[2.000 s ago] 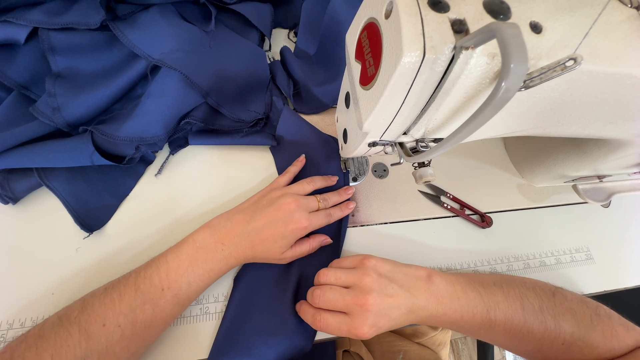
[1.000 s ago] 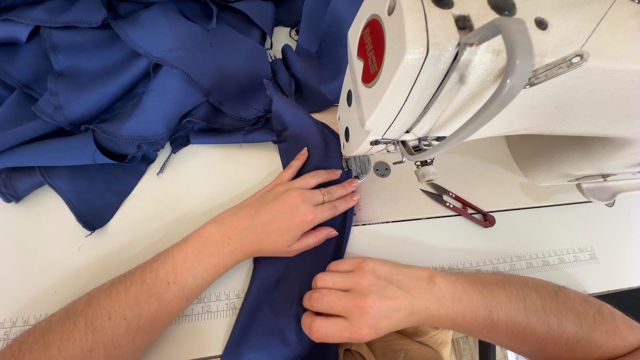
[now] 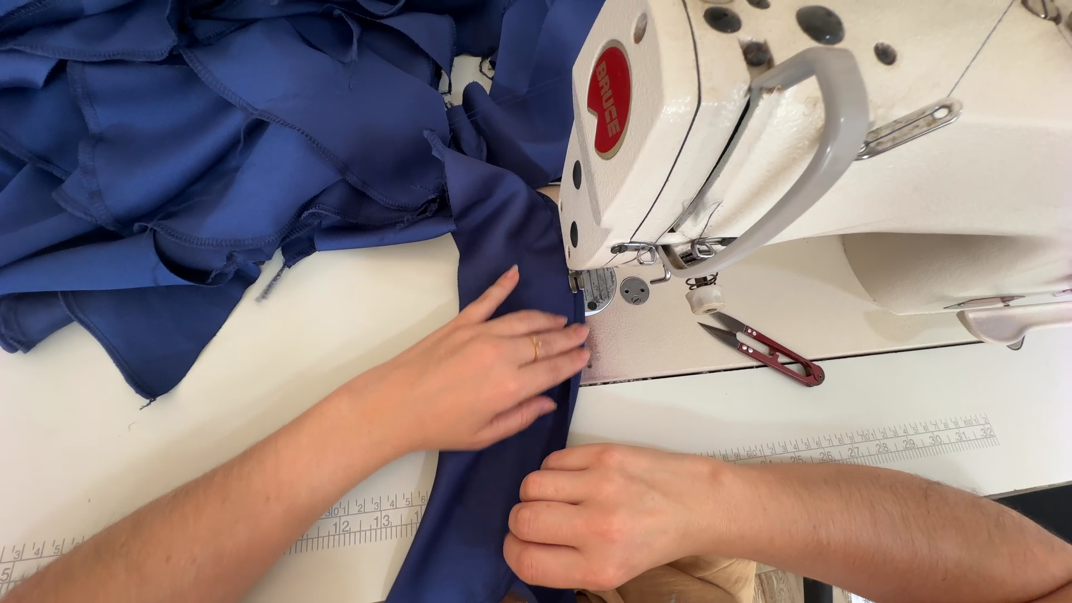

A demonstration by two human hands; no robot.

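A strip of navy blue fabric (image 3: 502,226) runs down from behind the head of a white Bruce sewing machine (image 3: 653,126) toward the table's front edge. Its right edge lies at the presser foot (image 3: 576,281), beside the metal needle plate (image 3: 598,289). My left hand (image 3: 494,368), with a ring on one finger, rests flat on the strip just below the foot, fingers apart. Lower down, my right hand (image 3: 595,515) is curled with its fingers closed on the right edge of the strip; its fingertips are hidden.
A large heap of blue fabric (image 3: 276,142) with overlocked edges covers the back left. Red-handled thread snips (image 3: 775,352) lie right of the needle plate, by a white spool-like part (image 3: 705,299). Ruler markings (image 3: 879,444) run along the white tabletop. Tan cloth (image 3: 703,582) shows below my right hand.
The blue strip has slid away from me past the presser foot, its upper end now further up. Both hands remain in nearly the same places.
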